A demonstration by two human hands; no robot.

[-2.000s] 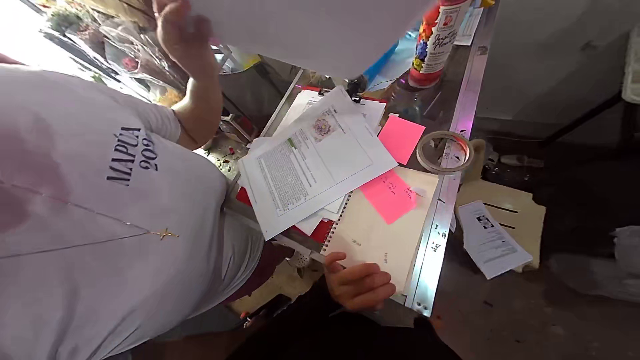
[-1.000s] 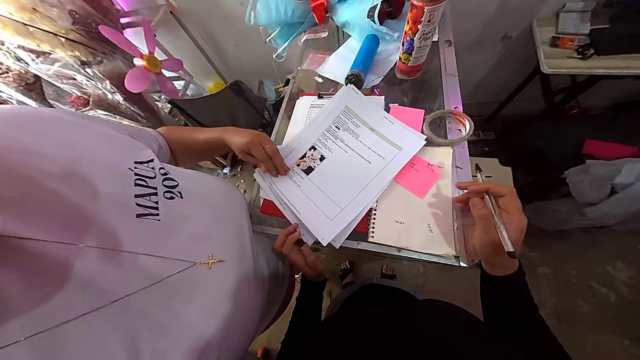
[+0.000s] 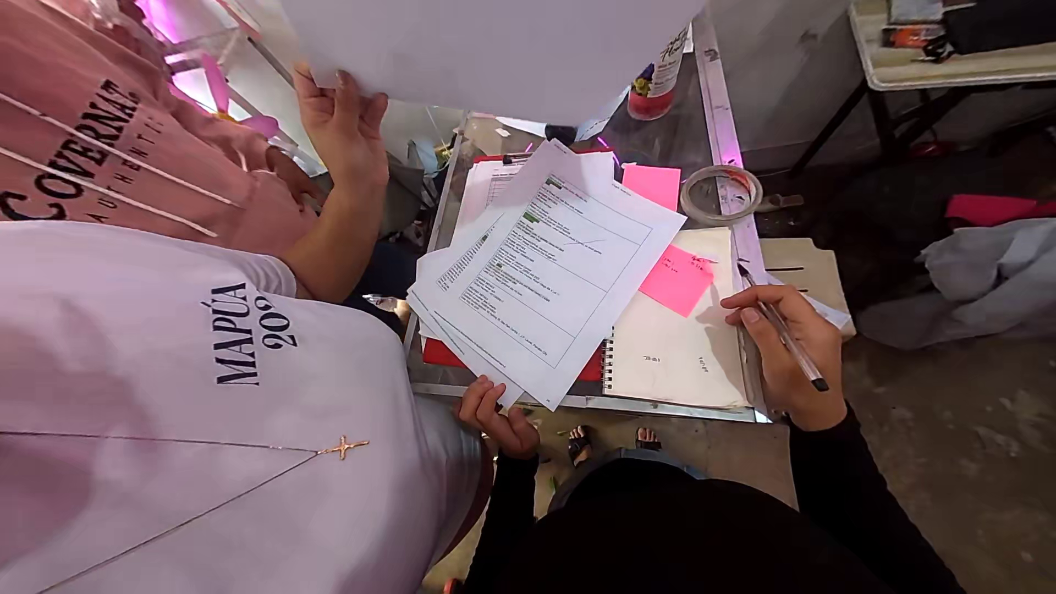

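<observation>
My left hand [image 3: 499, 417] grips the lower corner of a stack of printed sheets [image 3: 569, 272], which lies tilted over a red clipboard [image 3: 445, 353] on the glass-topped table. My right hand [image 3: 792, 351] holds a ballpoint pen [image 3: 784, 328] over the table's right edge, its tip pointing up and left. Between my hands lies an open spiral notebook [image 3: 676, 363] with small handwriting. A pink sticky note [image 3: 678, 280] is on its page, and another pink note [image 3: 652, 186] lies above. At the top, a co-worker's hand [image 3: 342, 115] holds up a large white sheet [image 3: 495, 49].
A roll of clear tape [image 3: 720, 195] sits at the table's right edge [image 3: 718, 99], below a red-based bottle [image 3: 652, 95]. Two people stand at the left, close to the table. At the right are a side table [image 3: 949, 74] and a grey plastic bag [image 3: 982, 272].
The co-worker's hand has moved up from the stack and now holds a raised sheet. A different printed page lies on top. My right hand still holds the pen, as one second ago.
</observation>
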